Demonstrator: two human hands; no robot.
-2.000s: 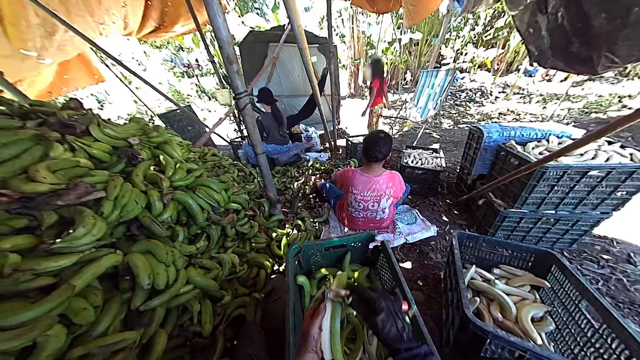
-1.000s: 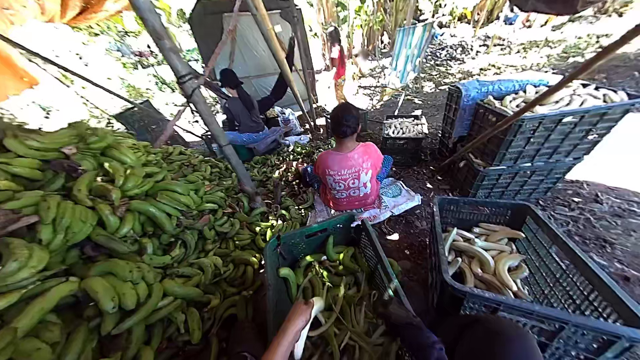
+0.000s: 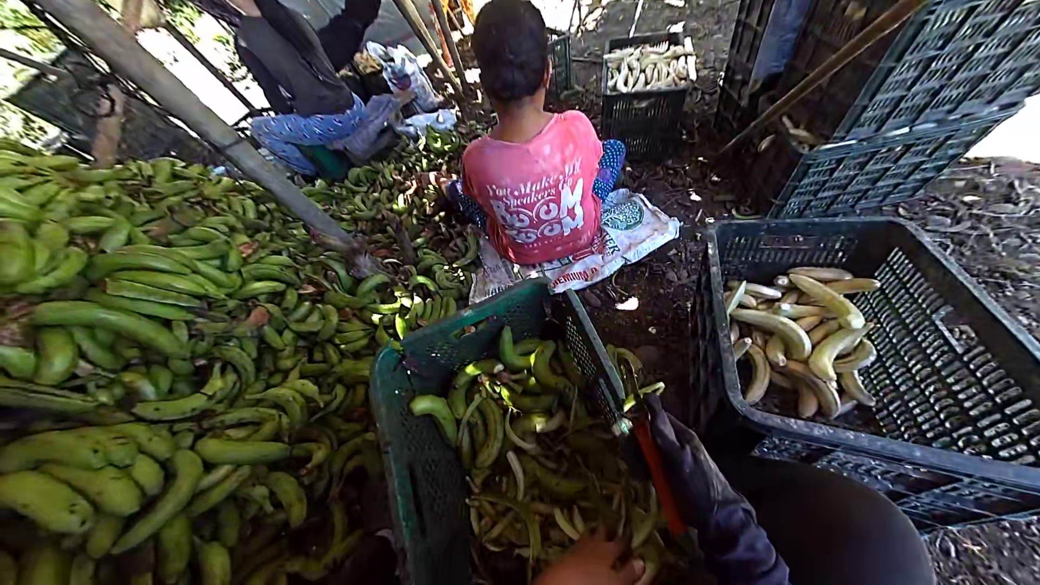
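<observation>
My left hand (image 3: 589, 562), bare and blurred, is low in a green plastic crate (image 3: 424, 463), over banana peels (image 3: 528, 512); whether it holds anything cannot be told. My right hand (image 3: 691, 467), in a dark glove, is closed around a tool with an orange-red handle (image 3: 656, 475) at the crate's right side. A strip of green peel (image 3: 643, 396) lies at the tool's upper end. Unpeeled green bananas (image 3: 487, 422) lie in the far part of this crate. Peeled bananas (image 3: 800, 333) are piled in a black plastic crate (image 3: 902, 443) to the right.
A large heap of green bananas (image 3: 162, 325) fills the left, crossed by a slanted pole (image 3: 211, 134). A person in a pink shirt (image 3: 536, 191) sits on sacks ahead; another person (image 3: 301, 81) sits farther left. Stacked crates (image 3: 902, 154) and a crate of peeled bananas (image 3: 646, 106) stand beyond.
The peeled banana in my left hand one second ago is out of that hand's view. My left hand has moved lower into the crate. The view has tilted down.
</observation>
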